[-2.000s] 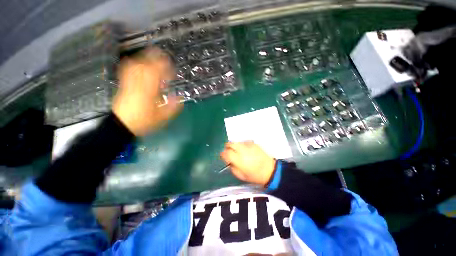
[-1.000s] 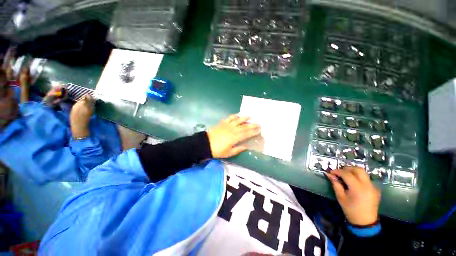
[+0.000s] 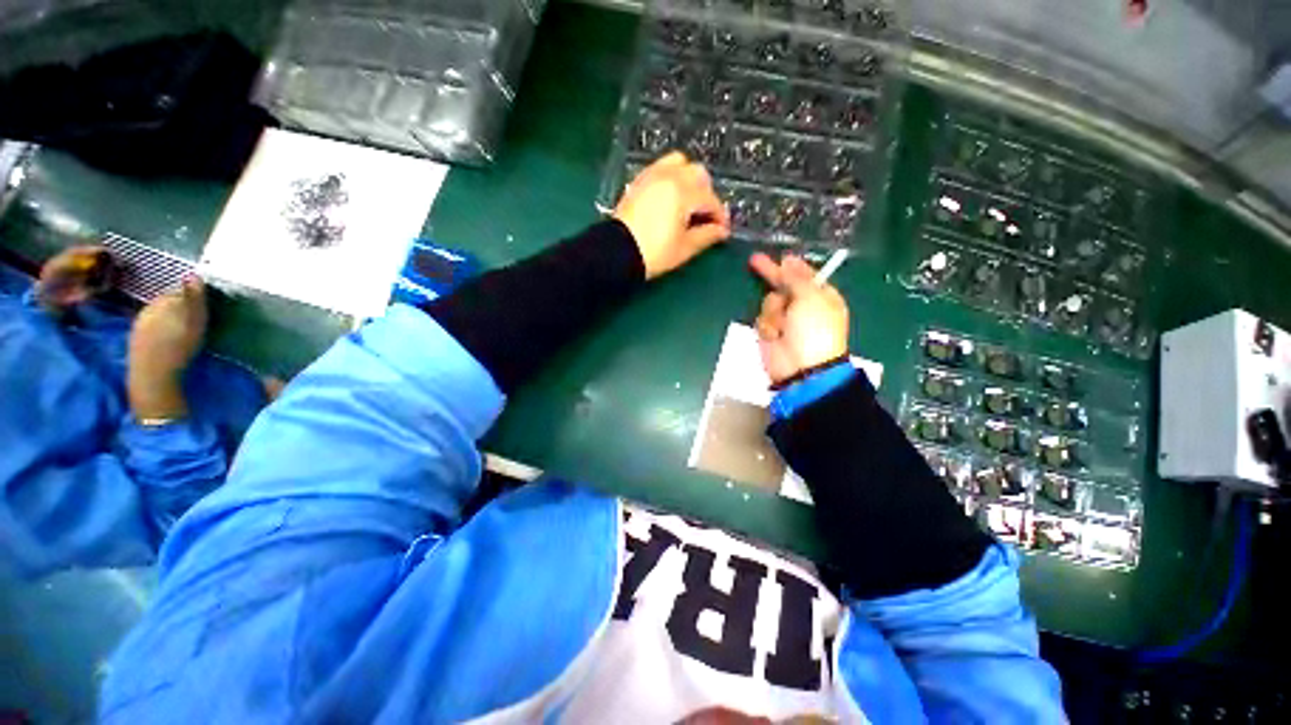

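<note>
My left hand (image 3: 671, 217) is at the front edge of a clear tray (image 3: 617, 159) filled with small dark and silver parts. Its fingers are bent, and whether they hold a part is hidden. My right hand (image 3: 804, 326) is just right of it over the green bench, closed on slim pale tweezers (image 3: 833, 265) that stick out past the fingers. White paper (image 3: 732, 371) lies in front of the right hand, with a grey-brown rectangle (image 3: 741, 442) on it, partly covered by my right sleeve.
Two more part trays (image 3: 1041, 283) (image 3: 1002, 402) lie right, beside a white box (image 3: 1220, 397) with a blue cable. Left are white paper (image 3: 262, 234) with a dark pile (image 3: 317, 210), a blue block (image 3: 432, 269), stacked clear trays (image 3: 389, 71) and another person's hands (image 3: 167, 333).
My left hand has moved from the white paper up to the middle tray's front edge. My right hand has left the right tray and moved up and left, near the left hand.
</note>
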